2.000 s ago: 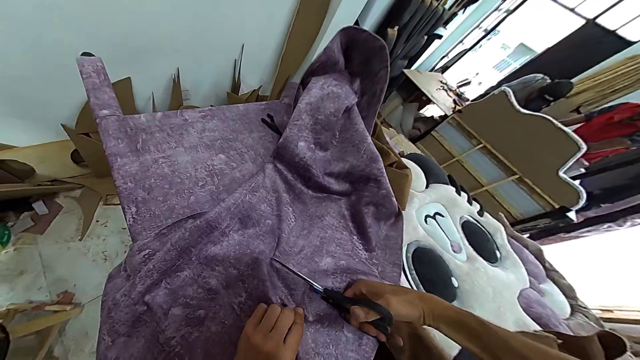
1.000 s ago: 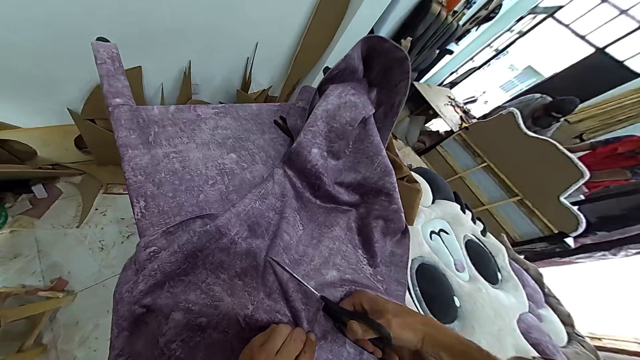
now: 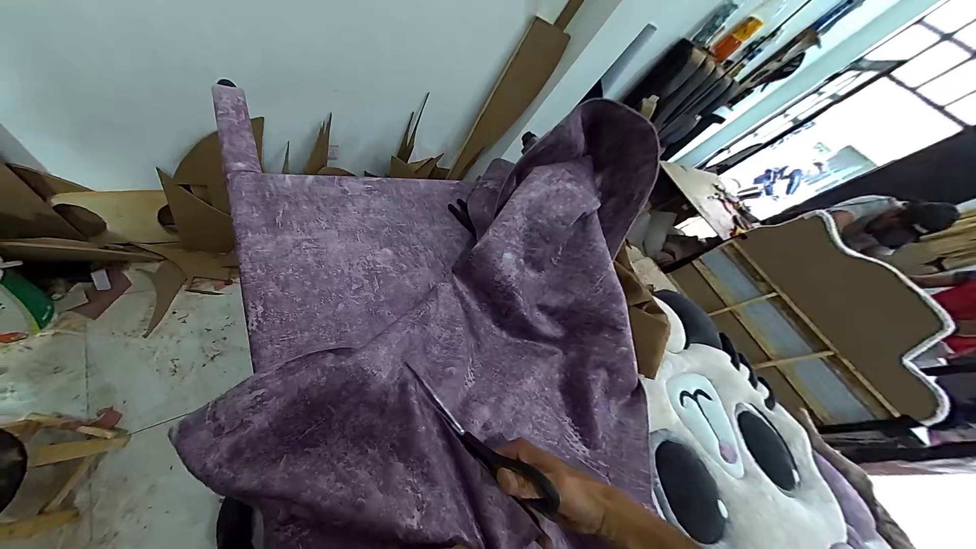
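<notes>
Purple mottled fabric (image 3: 343, 259) lies spread in front of me, with a folded, bunched part (image 3: 557, 252) at its upper right and loose folds at the lower left. My right hand (image 3: 557, 488) grips the black handles of a pair of scissors (image 3: 488, 457), whose long metal blade points up and left into a crease of the fabric. Part of the blades is hidden by the cloth. Of my left hand, only a sliver of what may be skin shows at the bottom edge, too little to judge.
Cut brown board pieces (image 3: 198, 206) lean by the white wall. A plush character with large dark eyes (image 3: 717, 435) lies at right, beside a scalloped panel on a wooden frame (image 3: 823, 297). A person (image 3: 892, 221) is behind the panel. A wooden stand (image 3: 61, 457) is at lower left.
My left hand, seen on the fabric near the scissors before, has dropped almost wholly out of view. The lower left part of the fabric now bulges out in a loose fold. The view has shifted.
</notes>
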